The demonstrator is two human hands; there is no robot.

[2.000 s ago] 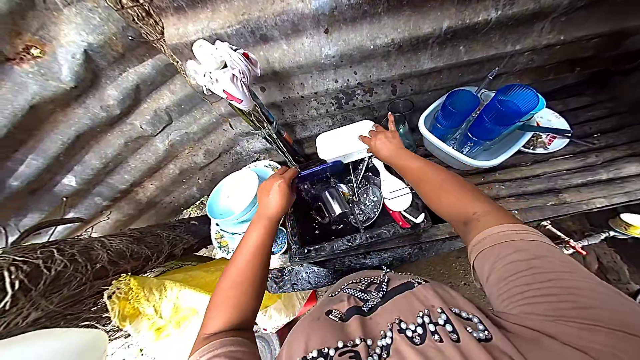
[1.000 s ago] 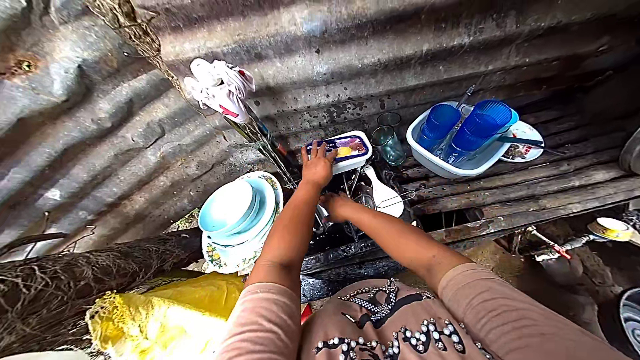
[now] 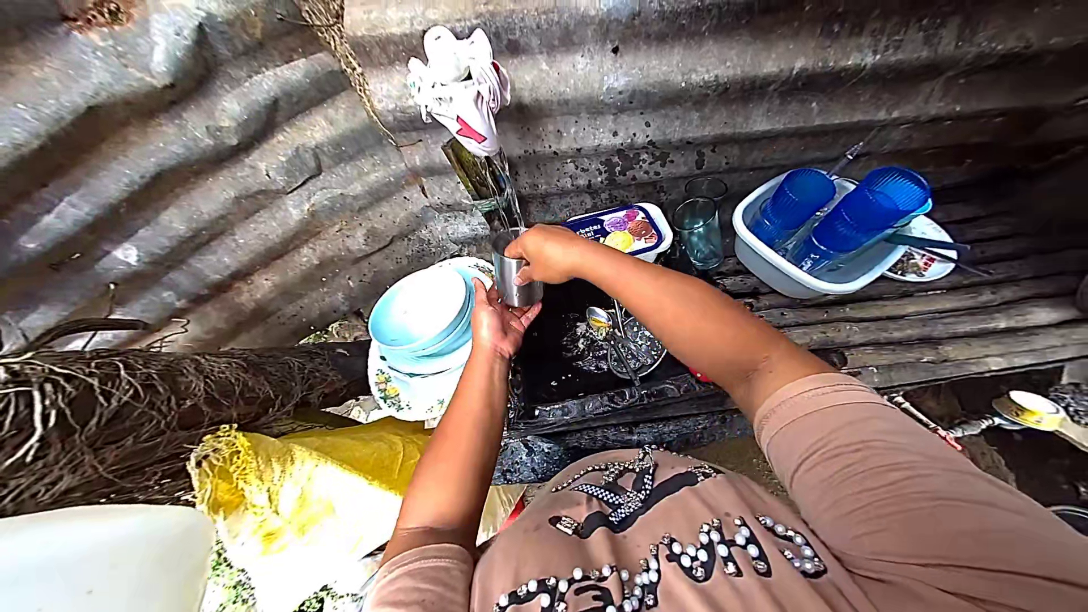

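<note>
My right hand (image 3: 551,255) grips a metal cup (image 3: 515,270) by its side near the rim, under water (image 3: 507,191) running down from a cloth-wrapped spout (image 3: 463,89). Below the cup, my left hand (image 3: 501,321) is spread with its palm up and the fingers at the cup's base. Stacked light-blue bowls (image 3: 421,310) stand on a flowered plate (image 3: 412,391) left of my hands. Spoons (image 3: 599,320) and a wire whisk or strainer-like item, not clear which, lie in the dark basin (image 3: 548,374). A plastic ice-cream tub lid (image 3: 625,229) is behind my right wrist.
Right of the tub stands a glass (image 3: 699,231). A white basin (image 3: 769,268) with blue cups (image 3: 858,217) sits on wooden slats (image 3: 960,314), with a plate (image 3: 922,255) beside it. Corrugated metal (image 3: 680,102) rises behind. A yellow sack (image 3: 314,476) lies at lower left.
The metal cup is now raised under the running water in my right hand. My left hand has moved off the tub lid to the cup's base.
</note>
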